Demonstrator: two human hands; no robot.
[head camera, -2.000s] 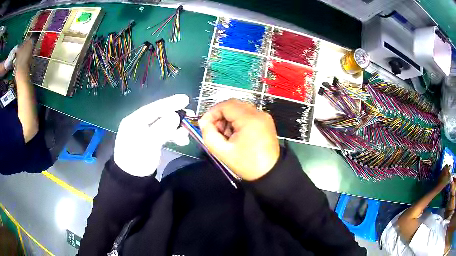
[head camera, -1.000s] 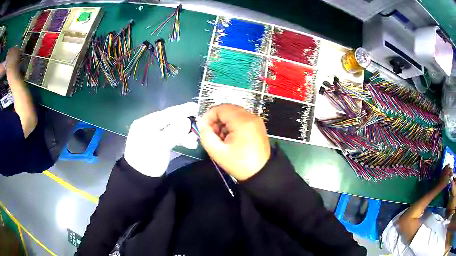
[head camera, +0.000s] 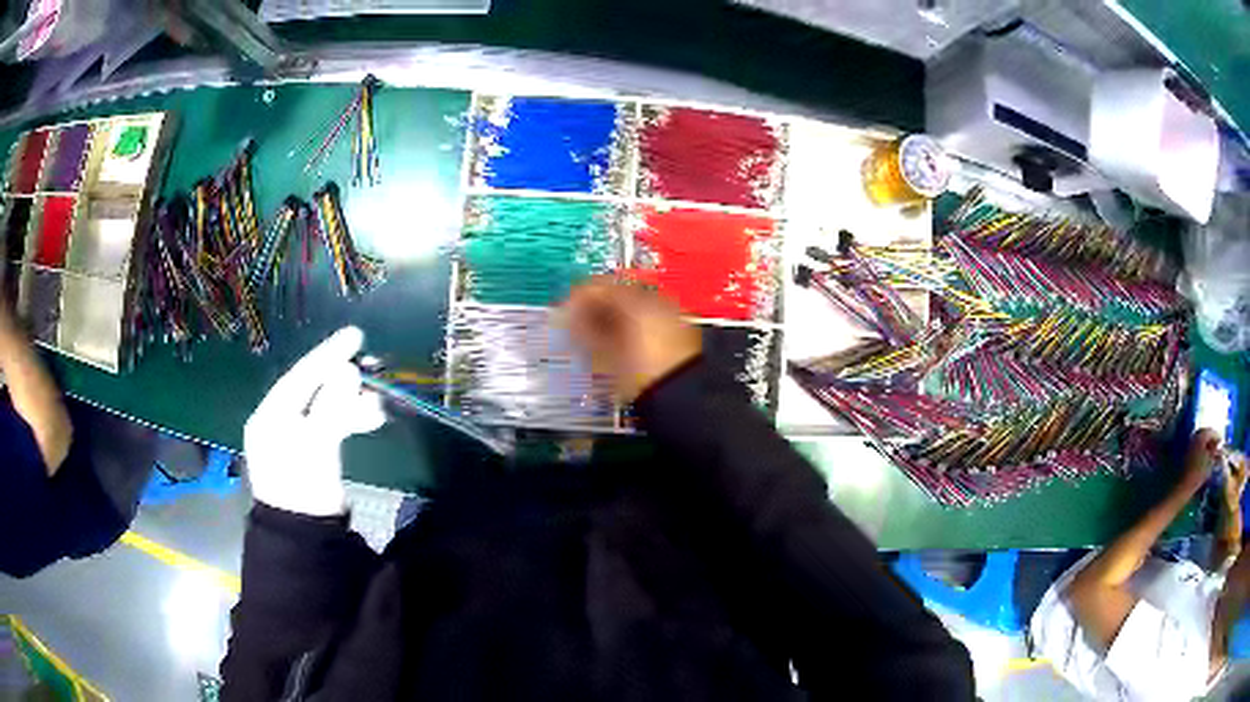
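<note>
My left hand, in a white glove, pinches the black end of a part-built wire harness; its thin wires stick out to the right. My right hand, bare and blurred, is over the sorting tray, around the edge of the white, black and red wire cells. Its fingers are curled; whether it holds a wire cannot be seen. The tray holds blue, dark red, green, red, white and black wires.
Loose harness bundles lie left of the tray, near a second sorting tray. A large harness stack lies right. An amber round container and a bench machine stand behind. Neighbouring people's arms show at both sides.
The view has shifted. My right hand has left the harness and moved up and right over the tray. My left hand still holds the harness, now away from my right hand.
</note>
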